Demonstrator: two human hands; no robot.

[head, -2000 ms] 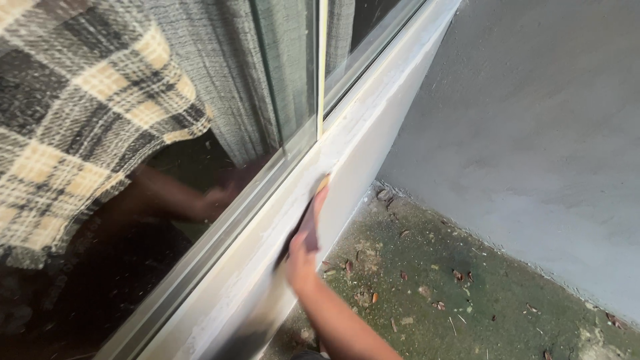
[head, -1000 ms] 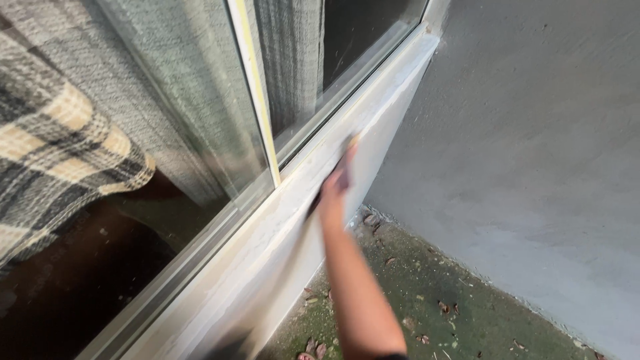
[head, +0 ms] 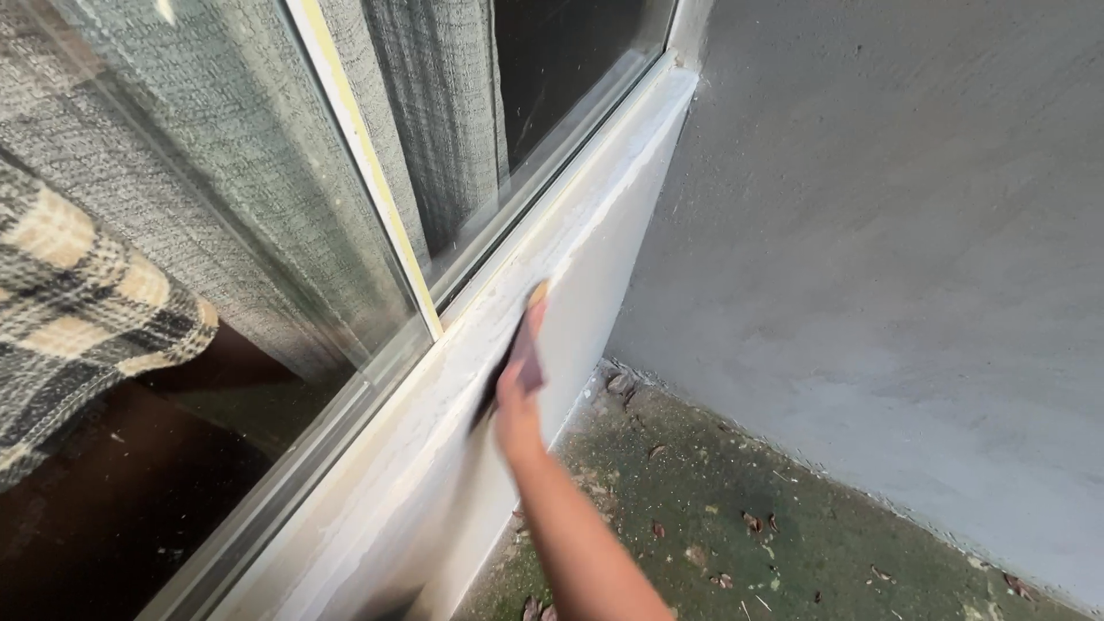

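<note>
My right hand (head: pixel 520 401) reaches in from the bottom and presses against the outer edge of the white window sill (head: pixel 492 341), just below and to the right of the foot of the window divider (head: pixel 371 172). Between its fingers and the sill is a flat brownish-purple pad (head: pixel 528 362), perhaps sandpaper; it is blurred. A small yellowish tip shows at its upper end, and a dark shadow lies on the left. The sill's surface looks patchy, with uneven whitish ridges. The white wall panel (head: pixel 595 276) drops from the sill beside the hand. My left hand is out of view.
A grey rendered wall (head: pixel 862 259) meets the sill at the upper right. Window glass (head: pixel 285 259) fills the left, with grey curtains (head: pixel 440 112) and a checked cloth (head: pixel 86 293) behind it. The mossy concrete ground (head: pixel 707 500) below bears dry leaves (head: pixel 752 522).
My right hand has moved along the sill, from below the divider's foot to beyond it on the corner side, and is slightly back from its place one second ago. The view has shifted too.
</note>
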